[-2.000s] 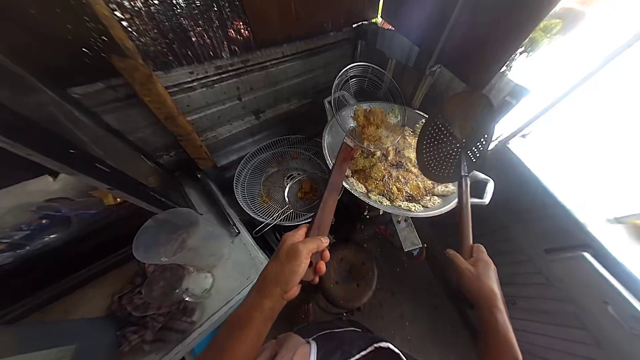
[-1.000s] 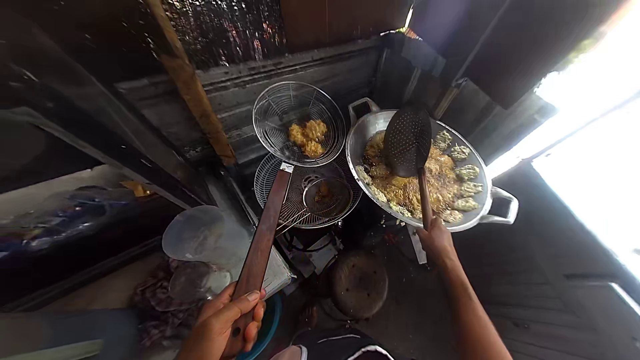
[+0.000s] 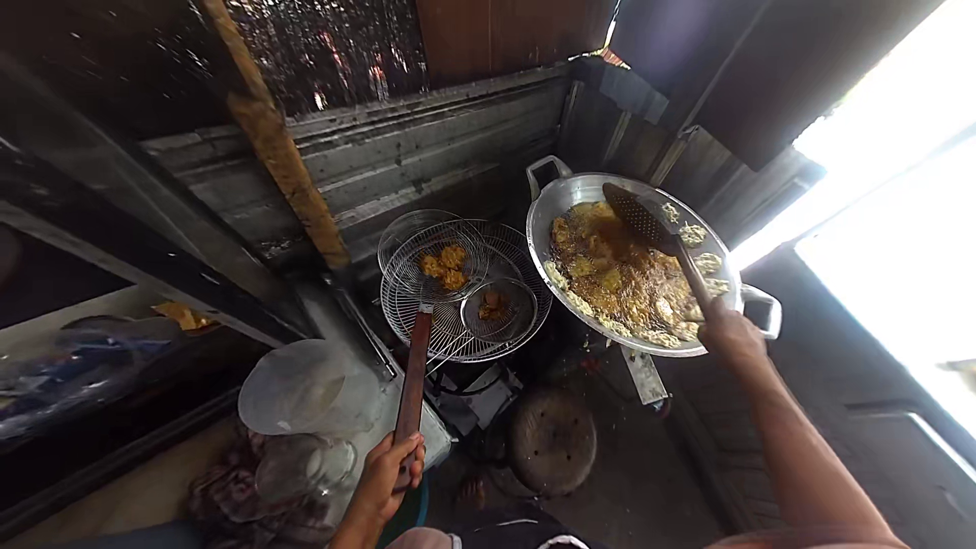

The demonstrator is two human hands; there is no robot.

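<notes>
My left hand (image 3: pixel 387 474) grips the wooden handle of a wire skimmer (image 3: pixel 432 236), whose basket holds several browned fritters (image 3: pixel 445 267) over a large wire basket (image 3: pixel 496 352). A small fine-mesh strainer (image 3: pixel 499 311) with brown bits lies in that large basket. My right hand (image 3: pixel 730 335) is closed around the handle of a perforated metal skimmer (image 3: pixel 640 217), its head dipped at the far side of a wide metal wok (image 3: pixel 736 293). Bubbling oil fills the wok, with browning fritters (image 3: pixel 610 278) in the middle and paler ones (image 3: pixel 692 235) along the edge.
A round stool (image 3: pixel 553 441) stands on the floor below the wok. To the left, translucent plastic containers (image 3: pixel 293 387) sit on a counter beside a crumpled cloth (image 3: pixel 236 488). A corrugated metal wall (image 3: pixel 427 152) rises behind, with a wooden post (image 3: pixel 286 168) against it.
My left hand's skimmer has gone from over the wok to over the large wire basket, carrying fritters. The perforated skimmer, beside the wok two seconds ago, is now in the wok.
</notes>
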